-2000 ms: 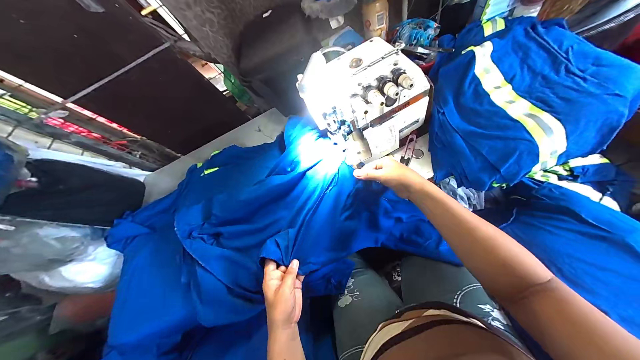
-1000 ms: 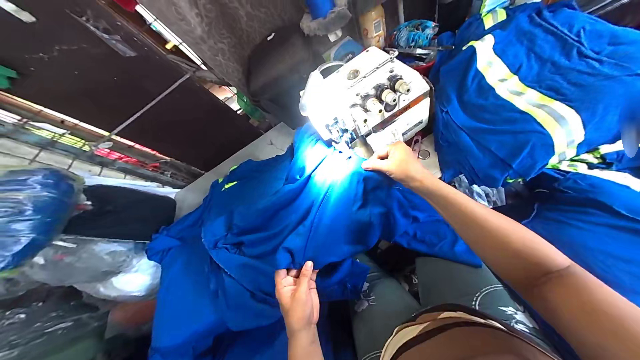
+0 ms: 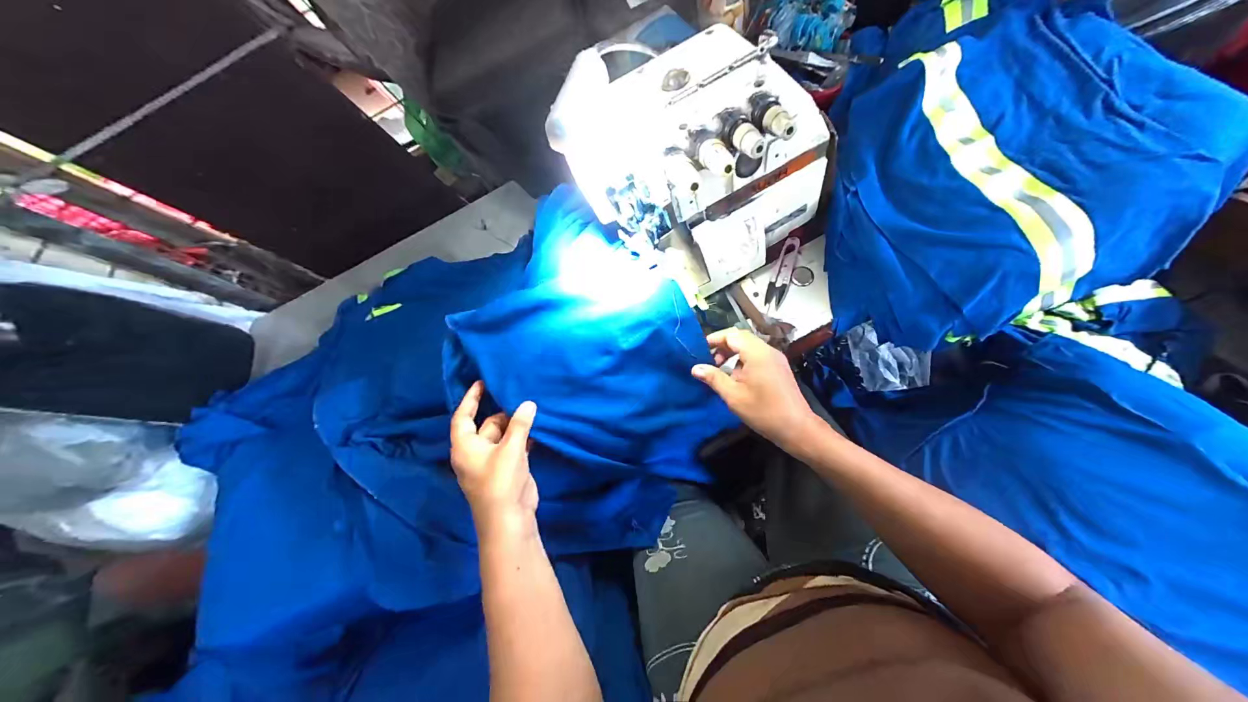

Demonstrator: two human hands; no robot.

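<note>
Blue fabric (image 3: 604, 380) lies spread in front of a white overlock sewing machine (image 3: 712, 136), its far part lit by a glaring lamp that hides the needle area. My left hand (image 3: 495, 448) is at the left edge of a raised fold, fingers apart; whether it pinches the cloth I cannot tell. At the right edge of the same cloth is my right hand (image 3: 756, 380), thumb and forefinger near each other beside a loose thread; its grip is unclear. Pink-handled thread snips (image 3: 783, 273) rest on the machine table, right of my right hand's far side.
Blue garments with reflective strips (image 3: 1014, 185) are heaped at the right. A crumpled clear plastic bag (image 3: 885, 359) lies by them. More blue cloth (image 3: 263, 526) hangs over the pale table (image 3: 390, 273) at the left. Clear plastic bags (image 3: 127, 487) are at the far left.
My right hand has come back from beside the machine's needle area toward my body. A fold of the blue fabric now stands raised between my hands, with my left hand at its edge.
</note>
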